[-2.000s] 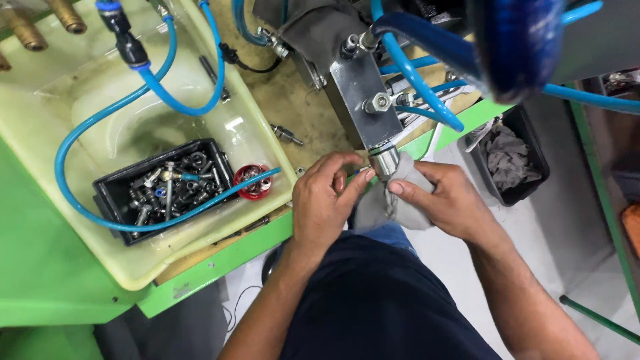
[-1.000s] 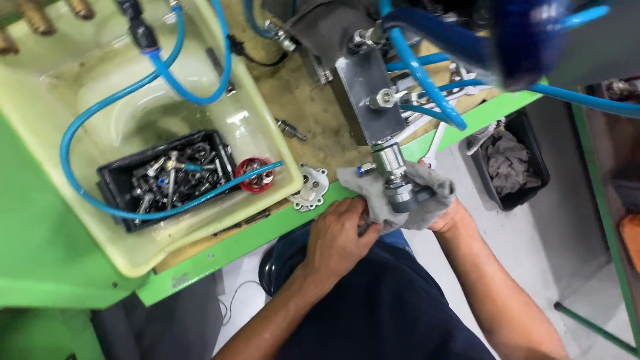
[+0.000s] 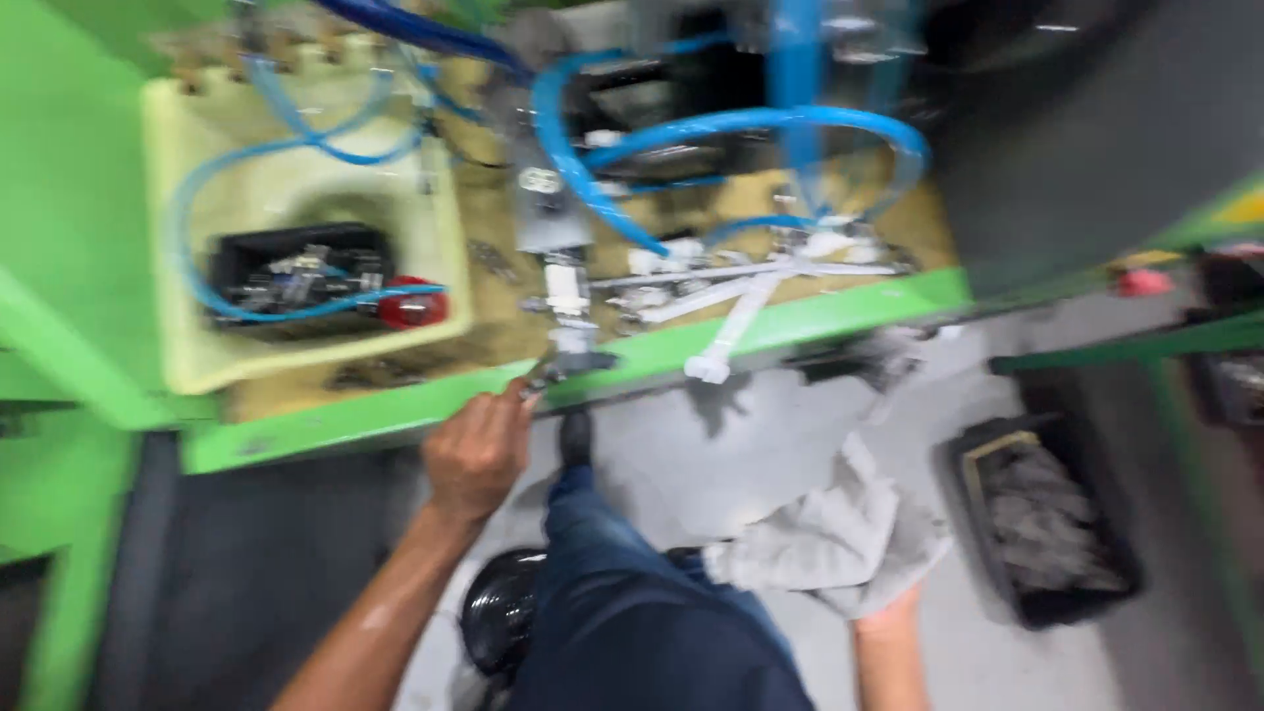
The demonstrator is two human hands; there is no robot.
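Observation:
My left hand [image 3: 479, 449] is at the green bench edge, its fingertips on or beside a small part at the lower end of a metal fitting [image 3: 568, 296] that hangs from a grey metal block [image 3: 553, 222]. Blur hides whether the fingers grip it. On the right, over the floor, a grey cloth [image 3: 829, 543] drapes over my right hand [image 3: 889, 607] and covers most of its fingers. Wrenches [image 3: 741, 316] lie on the bench right of the fitting, one jutting past the edge.
A cream plastic tub [image 3: 454, 247] at the left holds a black bin [image 3: 296, 232] of metal parts and a red dish [image 3: 410, 306]. Blue hoses [image 3: 731, 123] loop above the bench. A black bin [image 3: 973, 523] of grey rags stands on the floor at the right; a black stool [image 3: 504, 612] is beside my leg.
My right hand has moved away from the fitting with the cloth, out over the floor to the right. My left hand has left the cloth. The view has swung to the right.

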